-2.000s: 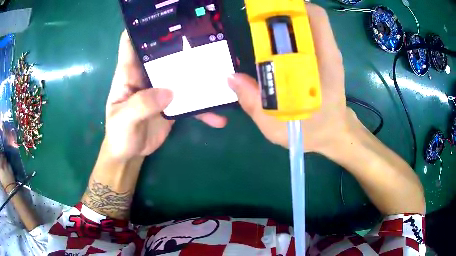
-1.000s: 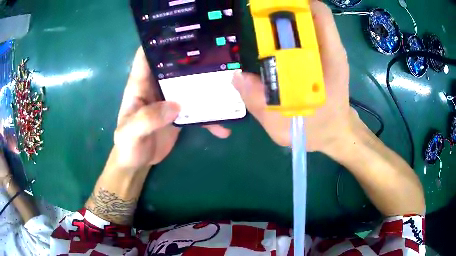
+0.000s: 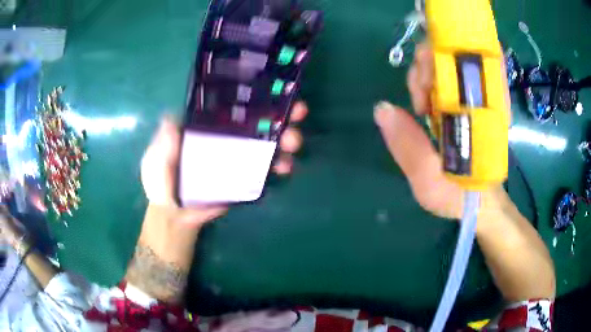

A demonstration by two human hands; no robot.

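My left hand (image 3: 170,175) is bare and holds a smartphone (image 3: 236,110), its lit screen towards me, dark above and white below. Its fingertips show at the phone's right side. My right hand (image 3: 424,155) holds a yellow hot glue gun (image 3: 476,84), seen from its rear. My right thumb is spread off the gun to the left. The gun's nozzle is out of the picture. A translucent glue stick (image 3: 459,259) hangs from the gun's rear and bends down-left. The phone and the hands are somewhat blurred.
Round blue circuit board assemblies (image 3: 565,209) lie at the right with cables. A white lead with a small ring (image 3: 396,56) shows left of the gun. A pile of small red and gold parts (image 3: 61,155) lies at left. Another person's arm (image 3: 29,256) is at the lower left edge.
My right hand and the glue gun have moved right and slightly down, off the phone. My left hand has tilted the phone and shifted it a little. The white lead with the ring now shows.
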